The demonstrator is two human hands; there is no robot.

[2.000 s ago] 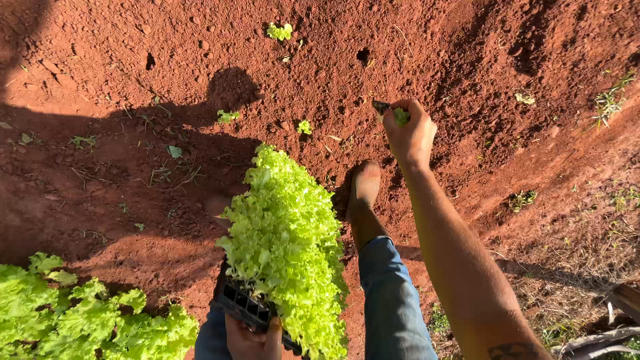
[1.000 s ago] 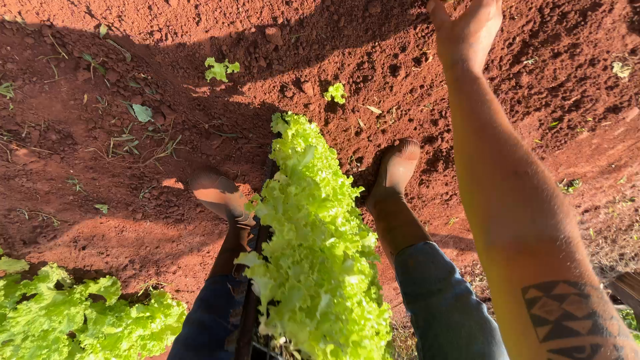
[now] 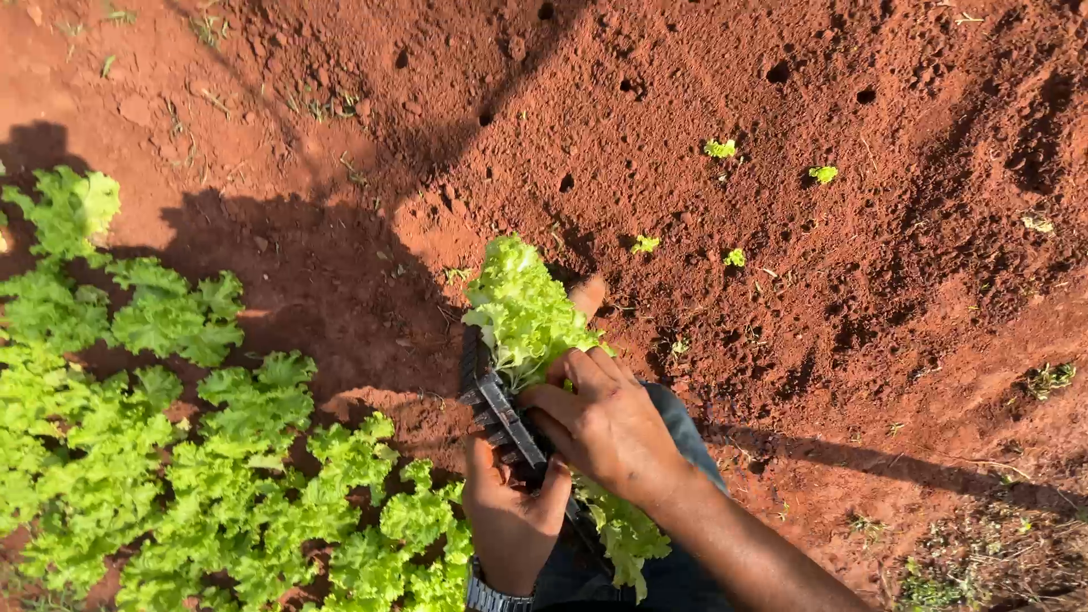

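Observation:
My left hand, a metal watch at its wrist, grips the edge of a black plastic seedling tray from below. The tray is tilted and bears dense light-green lettuce seedlings. My right hand is at the base of the seedlings, its fingers closed around stems at the tray's cells. The fingertips are partly hidden among the leaves, and whether a plug has left its cell cannot be told.
Small lettuce seedlings stand in the red soil at the upper right, near several planting holes. Larger lettuce plants fill the lower left. My foot is just beyond the tray. Dry grass lies at the lower right.
My right hand, out over the soil before, has come back to the tray and now touches the seedlings. The tray is tilted so that its cells show. The view has shifted toward the left.

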